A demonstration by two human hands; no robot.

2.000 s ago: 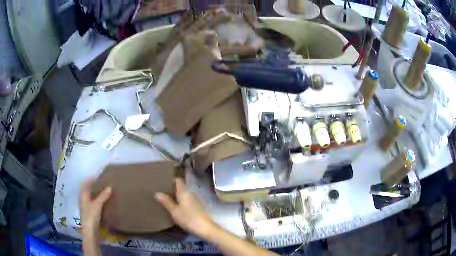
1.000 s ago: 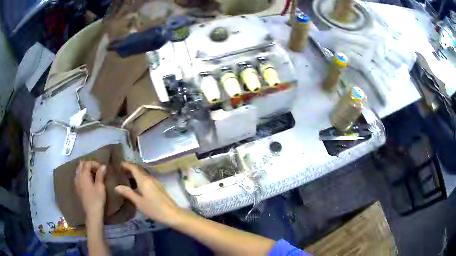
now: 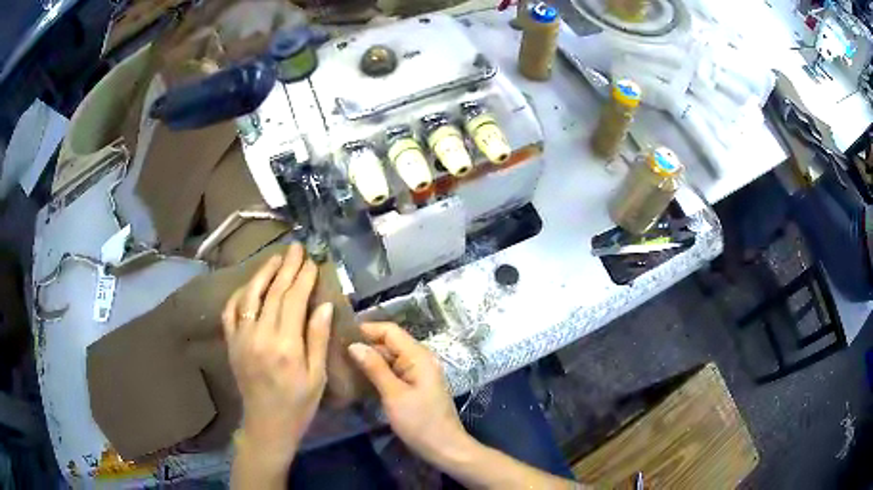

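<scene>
A brown fabric panel (image 3: 215, 306) lies over the cloth plate of the white overlock machine (image 3: 421, 72), its edge close to the needle area (image 3: 311, 206). My left hand (image 3: 278, 335) lies on the panel with fingers pointing at the needle area, pressing it. My right hand (image 3: 407, 383) holds the panel's right edge between thumb and fingers at the machine's front. Another brown panel (image 3: 148, 407) lies at the table's front left. Whether the panel's edge is under the presser foot cannot be told.
A dark lamp head (image 3: 215, 93) hangs above the machine's left. Thread cones (image 3: 646, 191) stand at right. A narrow strip (image 3: 230, 225) and a white tag (image 3: 104, 292) lie at left. A wooden surface (image 3: 670, 440) is low at right. A cream trough (image 3: 96, 115) stands behind.
The hands and a brown panel have moved right from the table's left part onto the cloth plate. The right hand now pinches the panel's edge. The view has shifted right.
</scene>
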